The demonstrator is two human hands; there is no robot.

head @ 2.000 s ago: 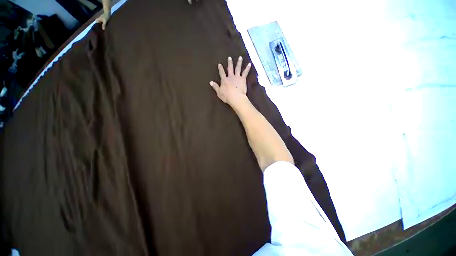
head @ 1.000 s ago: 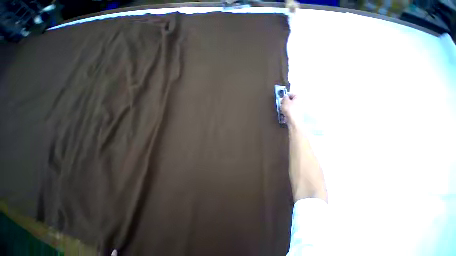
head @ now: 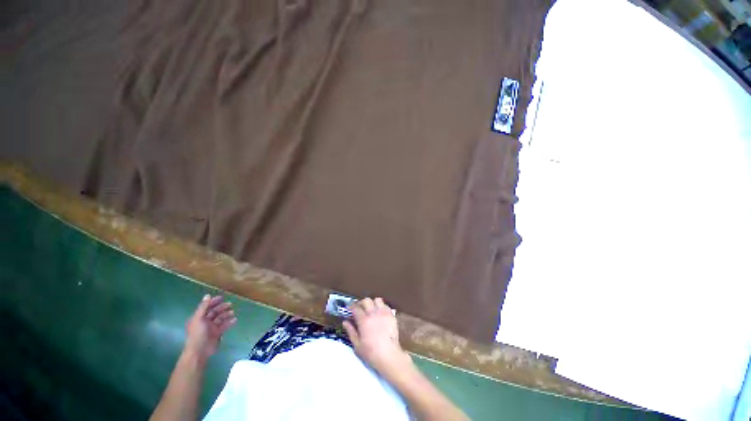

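Brown fabric (head: 395, 181) lies over the table, fairly smooth in the middle and folded in loose wrinkles at the left. My right hand (head: 376, 329) is at the near table edge, its fingers on a silvery metal weight (head: 339, 305) by the fabric's near edge; the hand covers the weight's right part. Another metal weight (head: 506, 105) sits on the fabric near its right edge, untouched. My left hand (head: 211, 326) is empty with its fingers apart, off the table's edge over the floor.
A wide white paper sheet (head: 634, 205) lies to the right of the fabric's slightly wavy edge. The worn wooden table edge (head: 198, 255) curves along the near side. The green floor (head: 107, 271) shows below it. Dim items stand beyond the table at the upper right.
My right hand has let go of the weight at the fabric's right edge and come back to a weight at the near edge. My left hand has come into fuller view. The view has turned downward.
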